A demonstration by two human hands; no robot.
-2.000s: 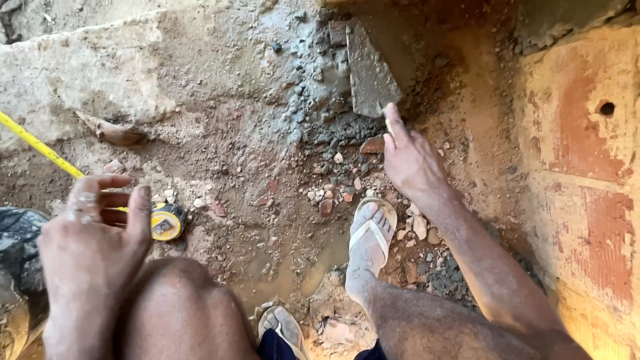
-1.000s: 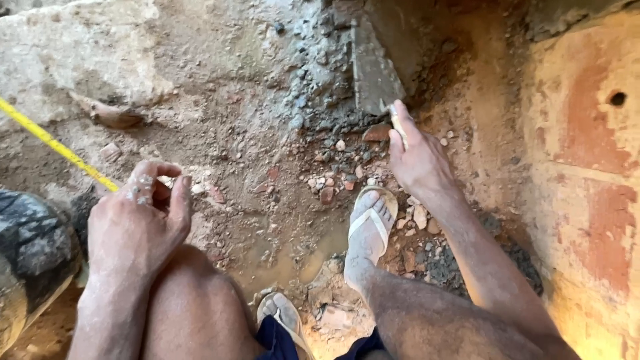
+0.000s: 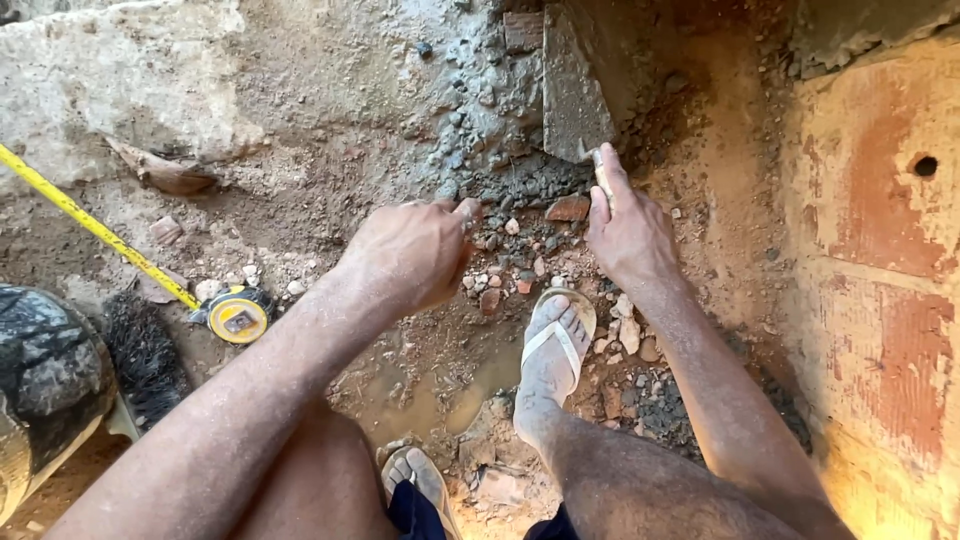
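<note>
My right hand (image 3: 634, 225) grips the handle of a masonry trowel (image 3: 574, 90), whose grey, mortar-smeared blade points away from me over the ground. Wet grey mortar (image 3: 487, 97) lies along the blade's left side, with a brick piece (image 3: 523, 31) beside the blade's far end. My left hand (image 3: 416, 251) is over the near edge of the mortar, fingers curled downward; its fingertips are hidden, so I cannot tell whether it holds anything. A broken brick piece (image 3: 568, 208) lies between my hands. To the left, a yellow tape measure (image 3: 238, 315) rests on the dirt with its blade drawn out.
A brick wall (image 3: 892, 255) with a round hole rises on the right. At the left are a dark, mortar-stained container (image 3: 52, 375) and a black-bristled brush (image 3: 146, 356). Rubble (image 3: 630, 334) surrounds my sandalled right foot (image 3: 551, 352). A muddy puddle (image 3: 480, 382) lies between my feet.
My left hand has moved right and forward, from near the tape measure to the mortar's near edge. My right hand stays on the trowel.
</note>
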